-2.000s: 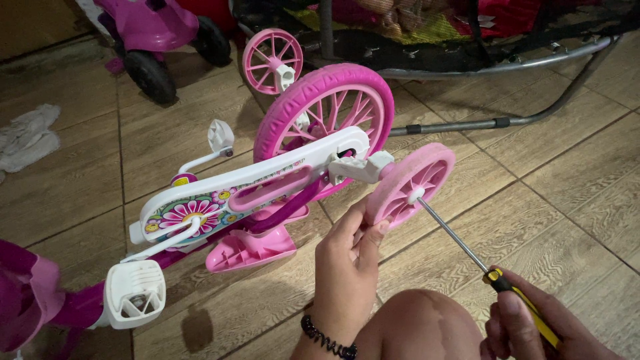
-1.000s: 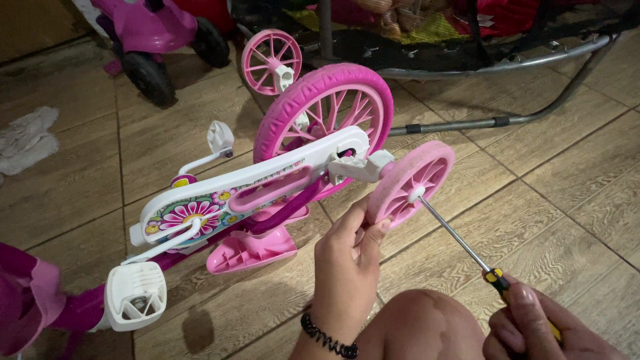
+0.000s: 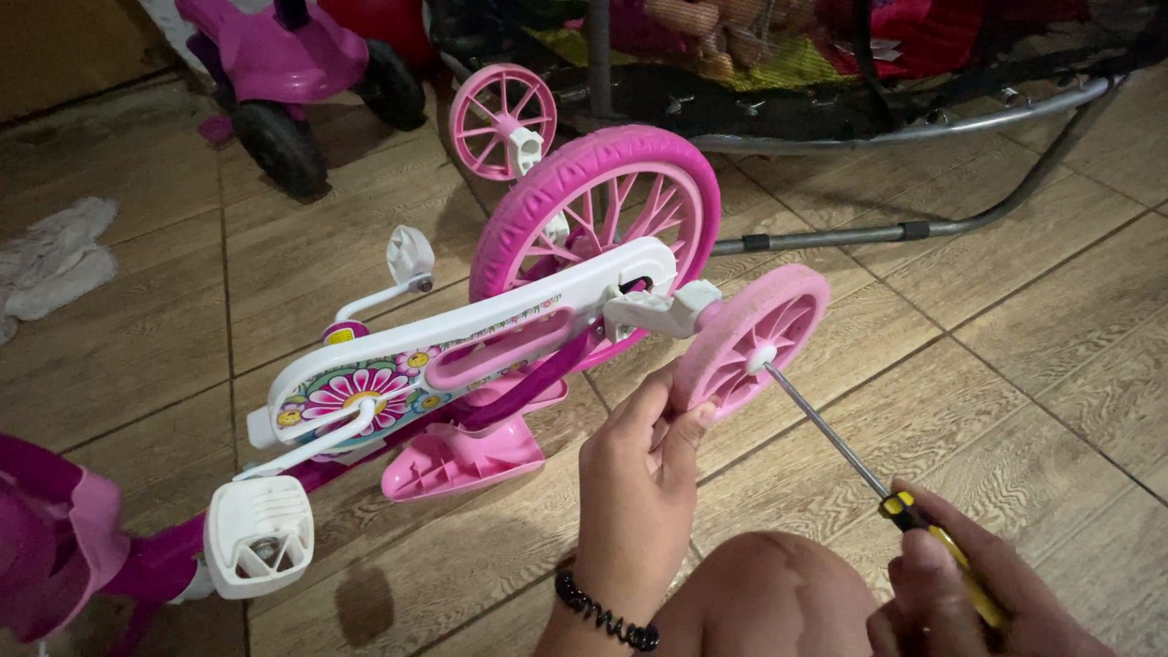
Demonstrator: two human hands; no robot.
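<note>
A child's bicycle with a white chain guard [image 3: 484, 315] lies upturned, its saddle against the floor. Its magenta rear tyre [image 3: 516, 214] stands behind the guard. My left hand [image 3: 643, 484] grips the lower rim of the near pink training wheel [image 3: 794, 306], thumb in front. In my right hand [image 3: 958, 575] is a screwdriver [image 3: 826, 433] with a yellow and black handle; its tip meets the white hub at the wheel's centre. The other training wheel [image 3: 504, 120] is on the bicycle's far side. A white pedal [image 3: 259, 537] is at the lower left.
Behind the bicycle is a small trampoline with a curved metal leg [image 3: 876, 233]. A purple ride-on toy [image 3: 283, 55] with black wheels stands at the upper left. White cloth [image 3: 64, 260] lies on the wood-look tile floor [image 3: 1031, 365]. My bent knee [image 3: 776, 593] is between my arms.
The fingers of my right hand have shifted on the screwdriver handle. My left hand keeps its hold on the pink wheel, and the bicycle has not plainly moved.
</note>
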